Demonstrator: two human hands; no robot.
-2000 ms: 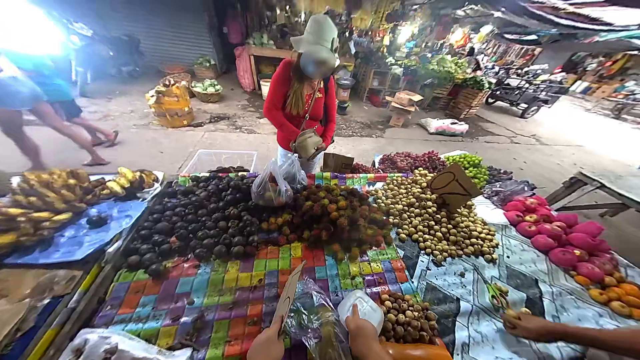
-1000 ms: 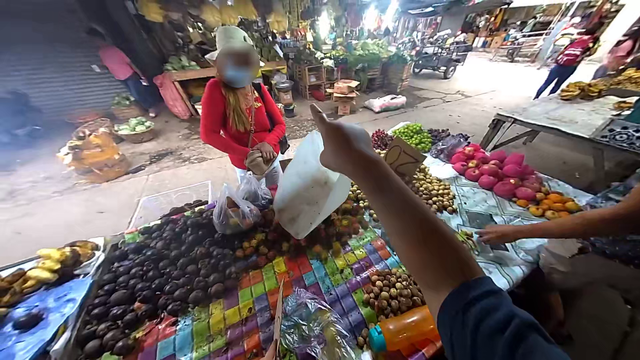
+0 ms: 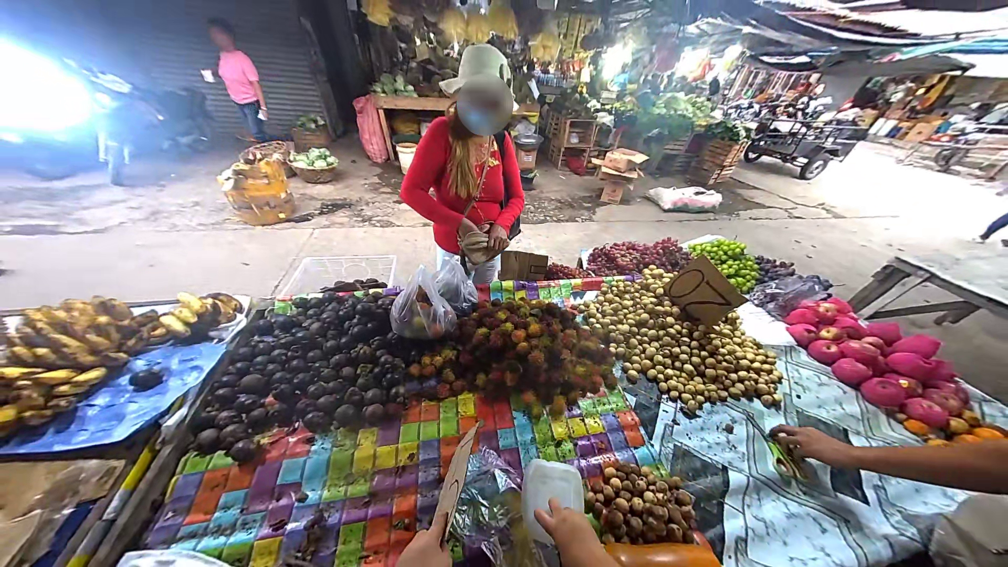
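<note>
At the bottom centre, my left hand [image 3: 425,549] grips the lower end of a cardboard piece [image 3: 458,480]. My right hand [image 3: 568,535] is on the near edge of a white plastic container [image 3: 551,492], its fingers partly hidden. Crumpled clear plastic bags [image 3: 490,500] lie between my hands. To the right of the container is a pile of small brown fruits [image 3: 642,502], with an orange bottle [image 3: 661,554] below it. Beyond my hands are a heap of rambutans [image 3: 524,350], dark round fruits [image 3: 307,370] and filled plastic bags [image 3: 423,305] on a colourful checked cover [image 3: 354,472].
A person in red [image 3: 472,181] stands across the stall, holding a small pouch. Pale round fruits [image 3: 685,346] bear a cardboard sign [image 3: 703,291]. Another person's hand [image 3: 815,445] reaches in from the right, near the dragon fruits [image 3: 906,362]. Bananas [image 3: 71,339] lie at left.
My right hand was raised with the white container over the fruit; both are now low, near the stall's front edge. The view has swung back left.
</note>
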